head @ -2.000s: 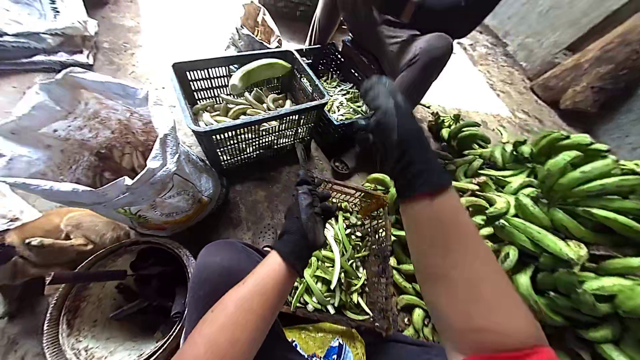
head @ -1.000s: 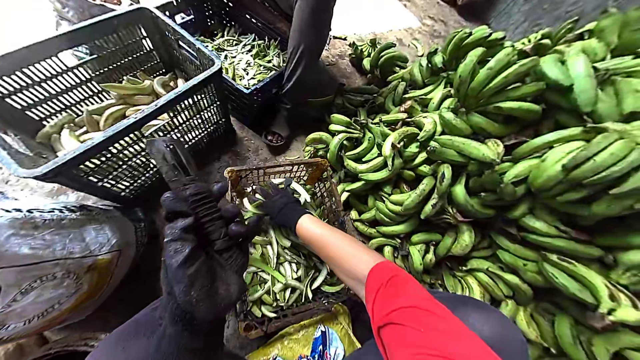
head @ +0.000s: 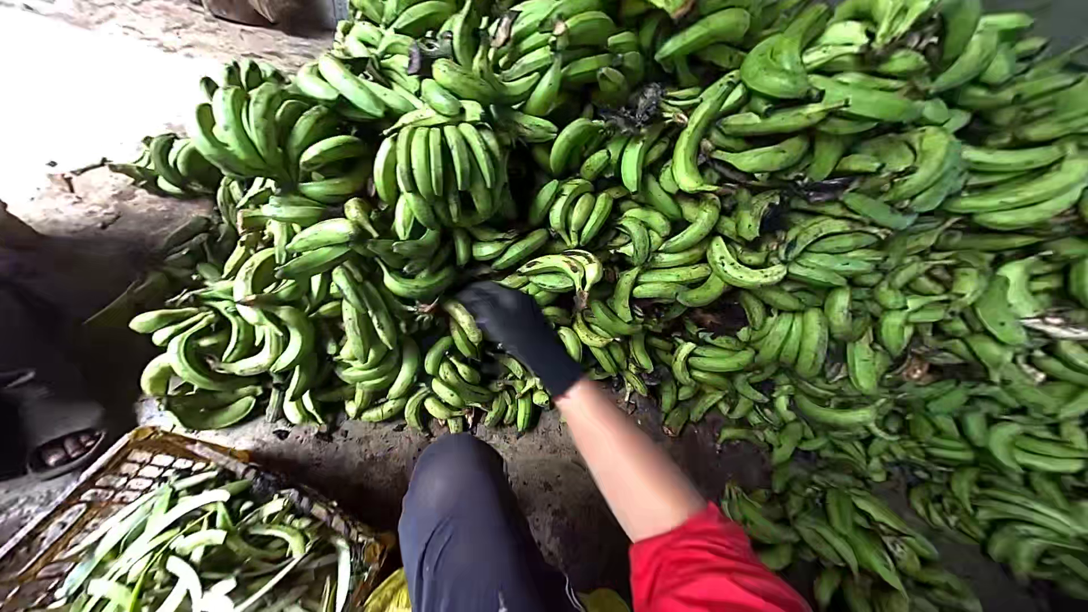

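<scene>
My right hand point(head: 514, 327), in a black glove, reaches into a large heap of green plantains point(head: 756, 272). Its fingertips touch the fruit beside a hanging bunch point(head: 438, 166) near the middle of the heap. The fingers are partly hidden among the plantains, so whether they grip one cannot be told. My left hand is outside the view. At the lower left stands a plastic crate point(head: 127, 438) holding green peels point(head: 195, 544).
My knee point(head: 459, 501) is bent between the crate and the heap. Part of another person's foot point(head: 68, 450) shows at the left edge. Yellow material point(head: 391, 591) lies beside the crate. Concrete floor point(head: 340, 459) shows along the heap's near edge.
The view has swung far right to the heap. My right hand has moved from the crate of peels to the plantains. My left hand, seen earlier with a dark tool, has left the view.
</scene>
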